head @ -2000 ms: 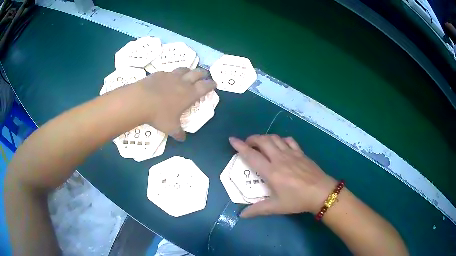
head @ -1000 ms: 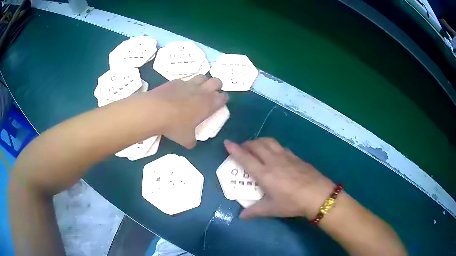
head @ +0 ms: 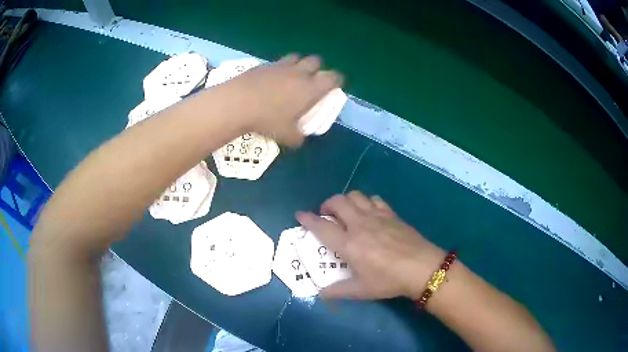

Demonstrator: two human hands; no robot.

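Cream-white hexagonal front covers with small black marks lie on the dark green bench top. My left hand (head: pixel 292 100) is over a cover (head: pixel 326 113) beside the pale rail, with fingers and thumb around its edges; the hand hides part of it. My right hand (head: pixel 368 251), with a red beaded bracelet at the wrist, holds a cover (head: pixel 323 260) by its edges, partly over another cover (head: pixel 289 265). A larger-looking, fainter-marked cover (head: pixel 232 254) lies alone to their left. A cover pile (head: pixel 246 159) lies below my left hand.
More cover piles lie at the back left (head: pixel 175 75) and below my left forearm (head: pixel 180 196). The worn white rail (head: pixel 447 158) separates the bench top from the green conveyor (head: pixel 413 69). Blue plastic (head: pixel 21 189) shows at the left edge.
My left hand has moved from the middle pile up and right to the cover by the rail. Under my right hand, the covers have spread apart, and a second one shows at left.
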